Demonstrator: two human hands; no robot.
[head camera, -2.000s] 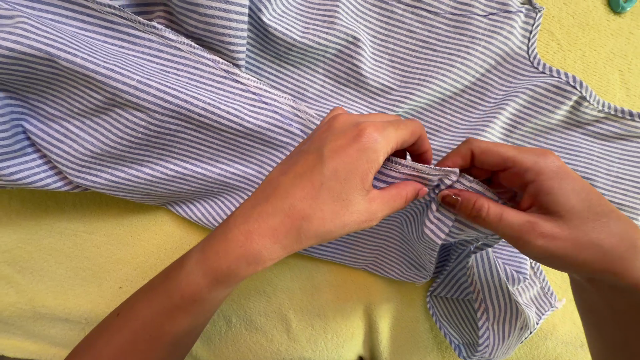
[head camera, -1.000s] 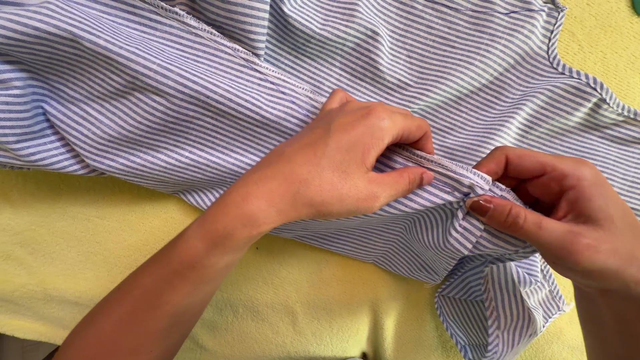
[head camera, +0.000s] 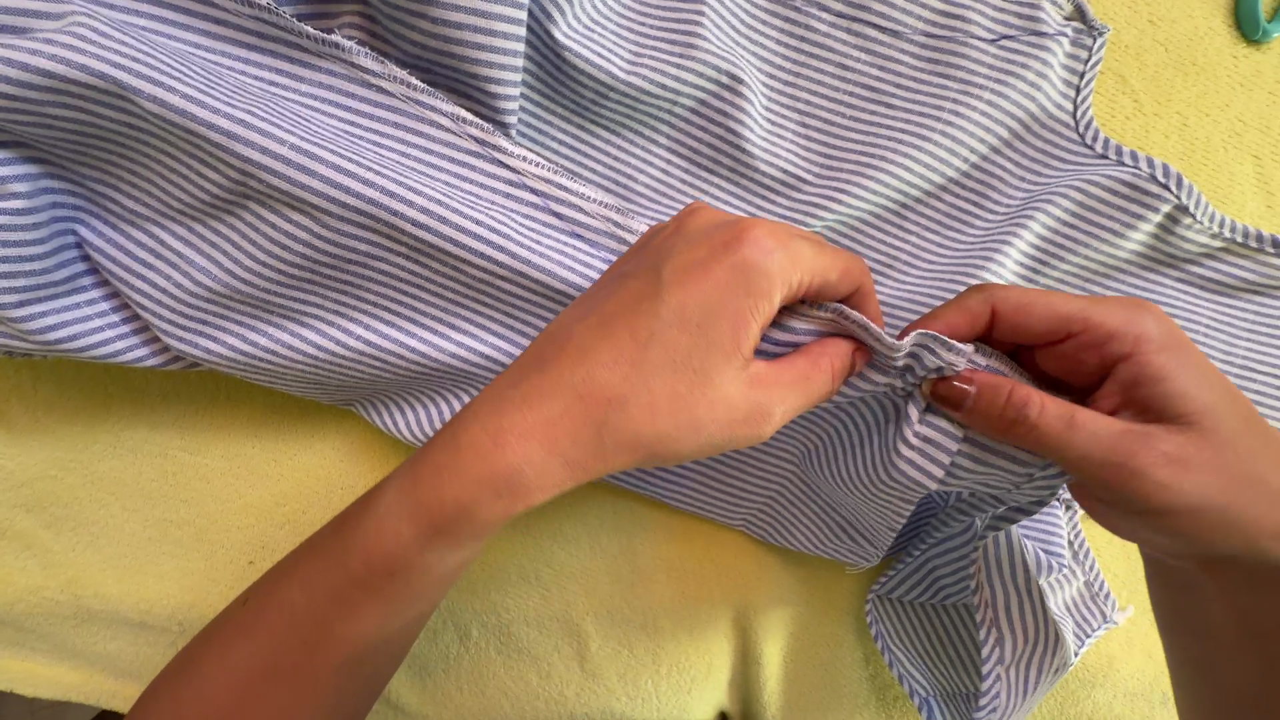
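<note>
A blue-and-white striped garment (head camera: 400, 230) lies spread across the upper part of the view. Its overlocked seam (head camera: 520, 150) runs from the upper left down to my hands. Near the middle, my left hand (head camera: 710, 340) pinches the seam edge between thumb and fingers. Close beside it on the right, my right hand (head camera: 1080, 400) grips the same seam, thumb in front and fingertips partly hidden behind the cloth. The fabric is bunched between both thumbs. Below my right hand hangs a folded part with a bound edge (head camera: 1010, 620).
A yellow fleecy cloth (head camera: 560, 600) lies under the garment. Part of a teal plastic loop (head camera: 1258, 18) shows at the top right corner. The garment's piped, curved edge (head camera: 1140, 160) runs down the right side.
The seam between my hands looked straighter a second ago and is now bunched, with the hands closer together. Both hands have kept hold of the cloth.
</note>
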